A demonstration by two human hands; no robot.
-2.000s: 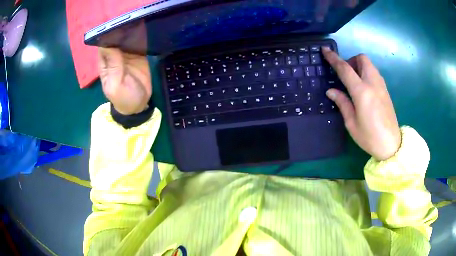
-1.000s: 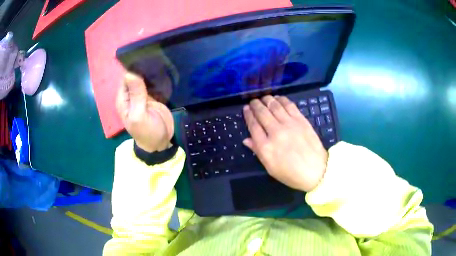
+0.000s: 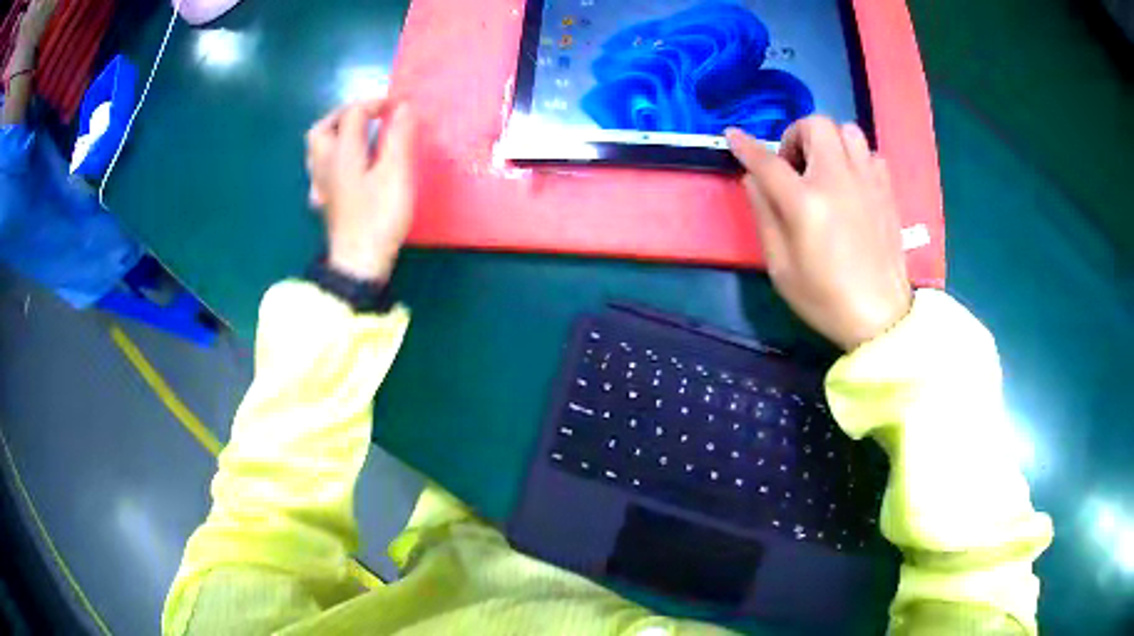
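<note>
The tablet (image 3: 696, 68) lies face up on the red pad (image 3: 572, 218), with a blue swirl wallpaper and icons at the left; its top is cut off by the frame. The black keyboard (image 3: 696, 472) lies detached and tilted on the green bench below the pad. My right hand (image 3: 827, 224) is over the tablet's lower right edge, one fingertip touching the bottom of the screen, the other fingers bent over its border. My left hand (image 3: 361, 186) is at the pad's left edge, fingers bent and apart, with nothing seen in it.
The green bench (image 3: 286, 75) surrounds the pad. A small blue bin (image 3: 110, 112) with white contents stands at the upper left. A blue-sleeved person's arm (image 3: 56, 218) is at the left edge. A white cable (image 3: 139, 106) runs along the bench's left side.
The tablet has come off the keyboard and now lies flat on the pad. The keyboard appears lower and turned. My right hand has moved from the keys to the tablet's lower edge.
</note>
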